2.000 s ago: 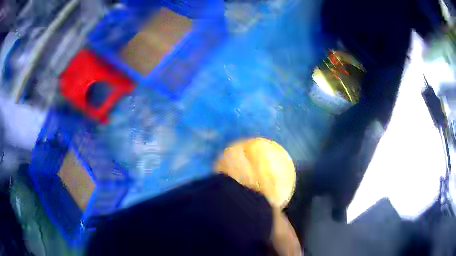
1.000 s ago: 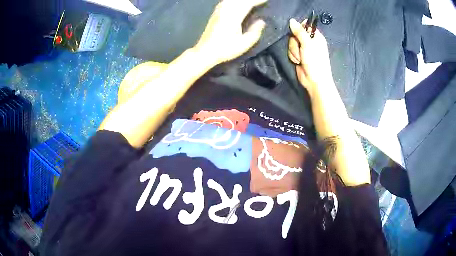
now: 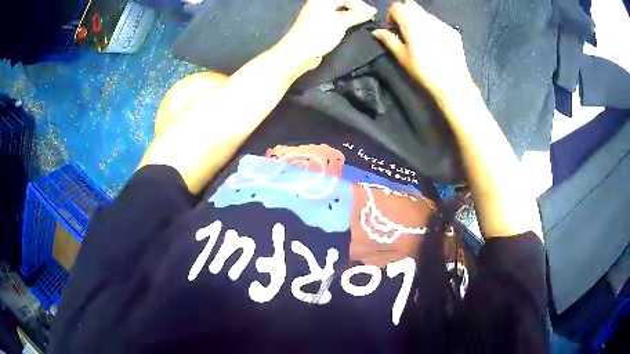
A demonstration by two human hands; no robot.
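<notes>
A charcoal-grey coat (image 3: 235, 31) lies in front of me and hangs over the edge onto my lap. A shiny, wrinkled black piece of lining (image 3: 366, 93) shows in its fold, below my hands. My left hand (image 3: 328, 24) is at the top centre, its fingertips pinching the coat's edge. My right hand (image 3: 425, 41) is just to the right, its thumb and fingers also closed on the coat edge. The fingertips nearly touch, close to the picture's upper rim. No tool can be made out in my right hand.
A round pale stool seat (image 3: 183, 100) is beside me at left. A blue mesh crate (image 3: 52, 228) stands at lower left on the blue floor (image 3: 110, 114). A dark, shiny bag with red marks (image 3: 103, 24) is upper left. More grey garments (image 3: 594, 207) lie at right.
My right hand has moved up and left to the coat edge, and the dark tool seen in it earlier no longer shows. My left hand has closed from open fingers to a pinch.
</notes>
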